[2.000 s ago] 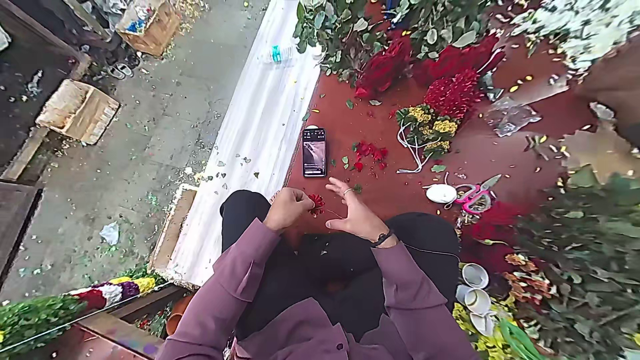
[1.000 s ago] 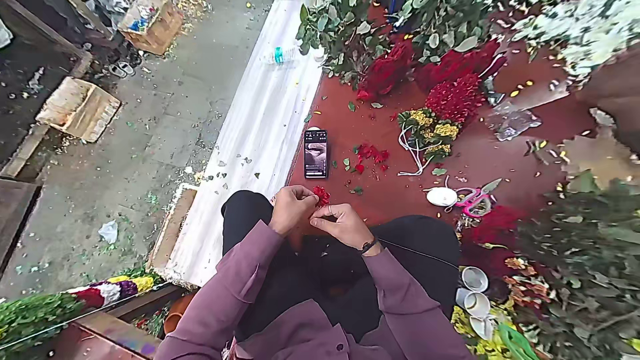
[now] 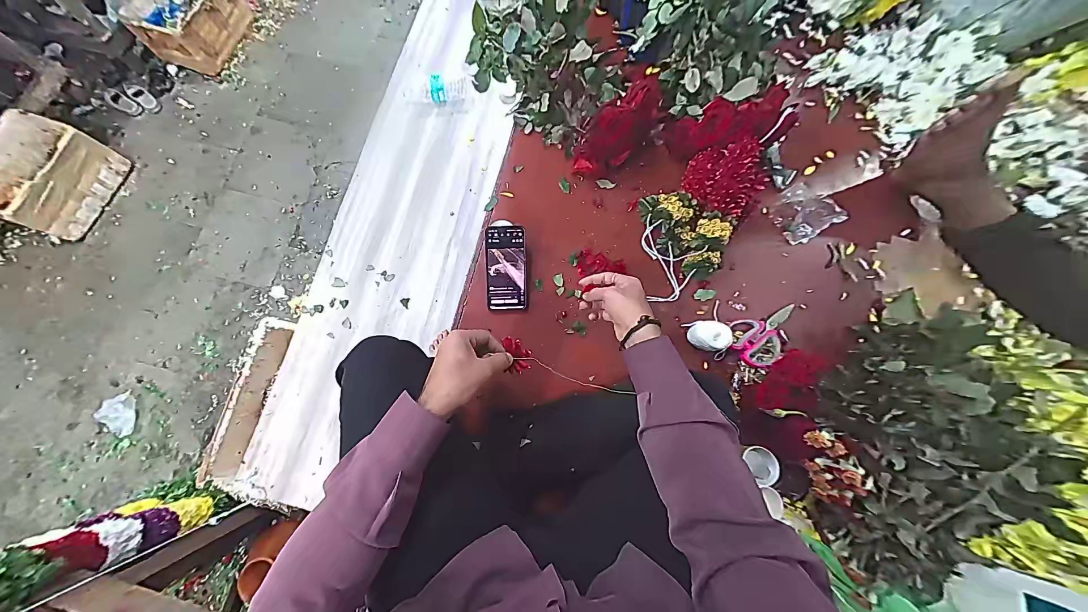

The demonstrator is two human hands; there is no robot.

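My left hand (image 3: 466, 367) pinches a small bunch of red petals or flowers (image 3: 518, 354) above my lap. From this bunch a thin thread (image 3: 568, 376) runs right toward my right forearm. My right hand (image 3: 614, 299) is at the small pile of loose red petals (image 3: 597, 263), its fingertips bent together near something red; whether they grip a piece I cannot tell. A smartphone (image 3: 507, 267) with a lit screen lies between the hands and the white cloth. Beyond the right hand lies a bunch of yellow flowers (image 3: 712, 228) with white string (image 3: 660, 255).
A white thread spool (image 3: 709, 335) and pink-handled scissors (image 3: 759, 342) lie at right. Leafy stems (image 3: 544, 68), red flower bundles (image 3: 625, 127) and clear plastic (image 3: 812, 219) are farther back. White cloth (image 3: 374, 246) borders the red surface (image 3: 552, 183). Cups (image 3: 761, 466) stand at lower right.
My right hand has moved away from my left, forward and right to the loose red petals. Earlier both hands were close together at the red bunch. My left hand still holds it.
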